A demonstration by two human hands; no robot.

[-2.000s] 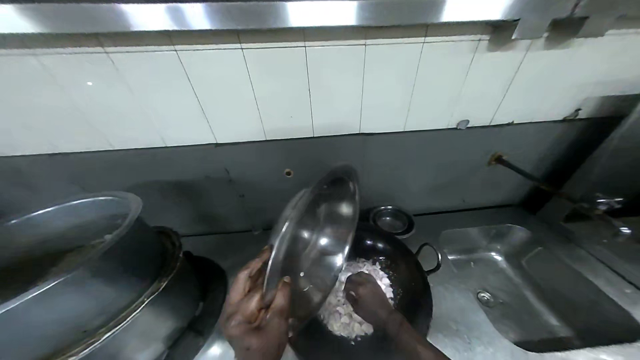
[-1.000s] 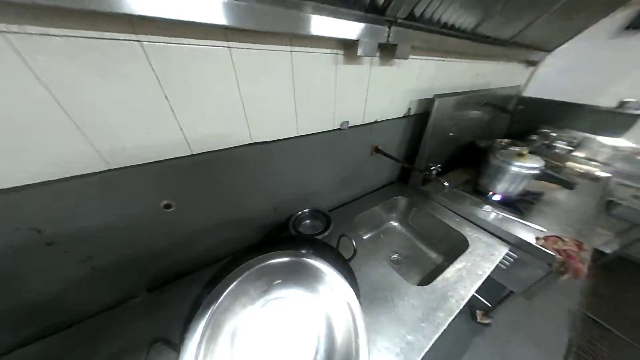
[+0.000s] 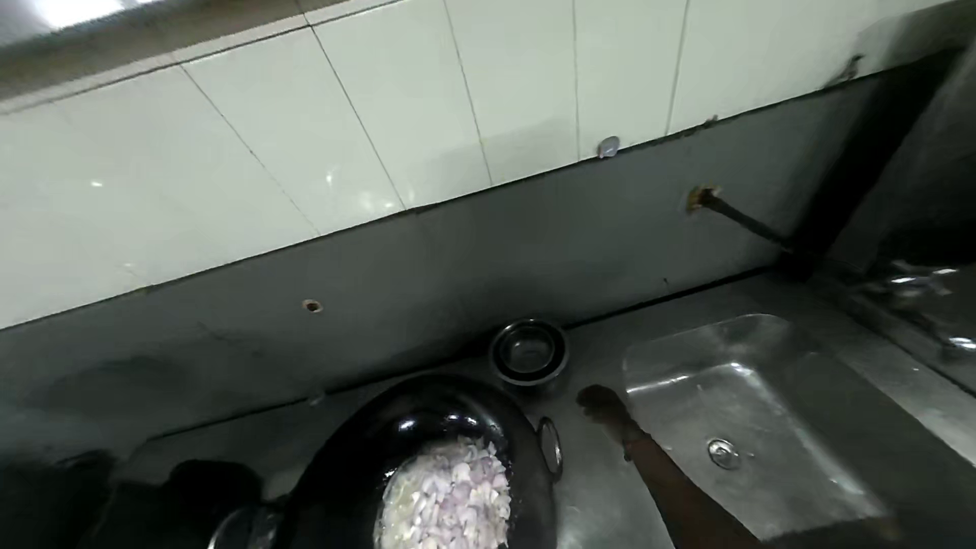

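Note:
A black wok with ring handles stands on the steel counter, low in the head view. Chopped onion, pale and pinkish, lies inside it with some liquid at the left. My right hand is over the counter between the wok's right handle and the sink, near a small stack of round metal bowls. Nothing shows in that hand, but its fingers are blurred and dark. My left hand is out of the frame. The large metal bowl seen earlier is not visible.
To the right is a steel sink with a round drain. A pipe comes out of the grey wall panel behind it. Dark, unclear shapes stand left of the wok. Tiles cover the upper wall.
Two seconds ago my left hand held the metal bowl tilted and my right hand was in the wok. Now the bowl is gone from view and my right hand is beside the wok. The view swung right and back.

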